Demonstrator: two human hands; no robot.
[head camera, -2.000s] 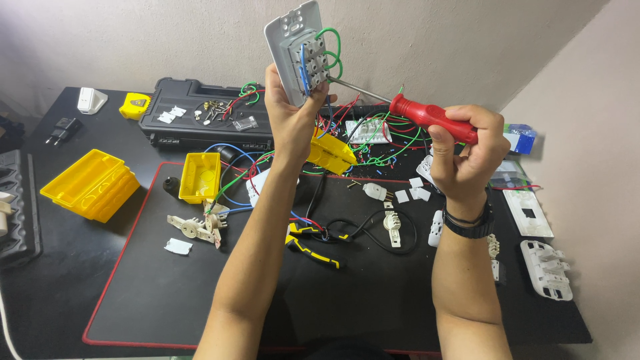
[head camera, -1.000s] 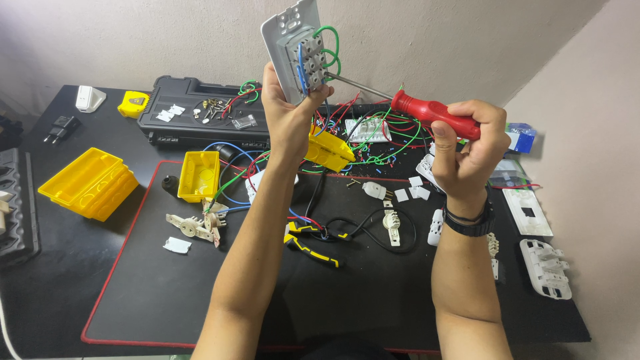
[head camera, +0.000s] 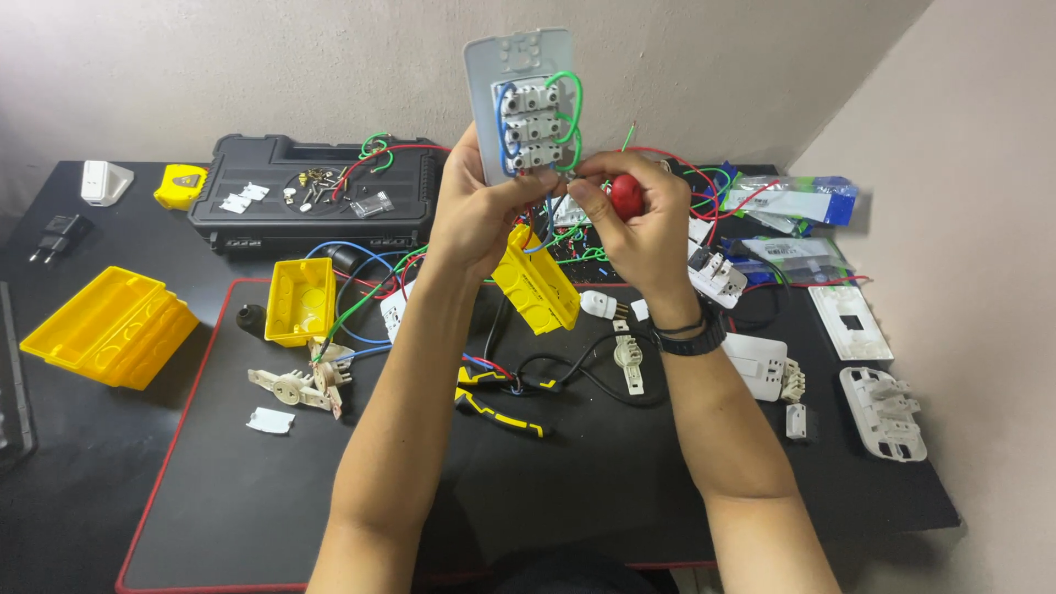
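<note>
My left hand (head camera: 487, 202) grips a white wall socket plate (head camera: 520, 51) by its lower part, back side toward me. Several socket modules (head camera: 533, 129) sit on it, with blue wire loops (head camera: 501, 124) along the left and green wire loops (head camera: 577, 107) along the right. My right hand (head camera: 639, 214) holds a red-handled screwdriver (head camera: 627, 196) in its curled fingers, the handle end facing me and the shaft hidden. The thumb and index fingertips of that hand meet at the plate's lower right corner, by the green wire. Whether they pinch a wire end or a small part cannot be told.
A black tool case (head camera: 322, 186) bearing screws lies behind. Yellow electrical boxes (head camera: 301, 301) stand at left and centre, the centre one (head camera: 536, 285) below the plate. Yellow-black pliers (head camera: 503, 414) lie on the red-edged mat (head camera: 297, 495). White socket parts (head camera: 883, 412) and plastic packets (head camera: 792, 202) are at right.
My right hand has moved left to the plate's lower corner. The screwdriver, earlier pointing at the modules with its shaft showing, is now tucked in that hand. The plate has turned more squarely toward me.
</note>
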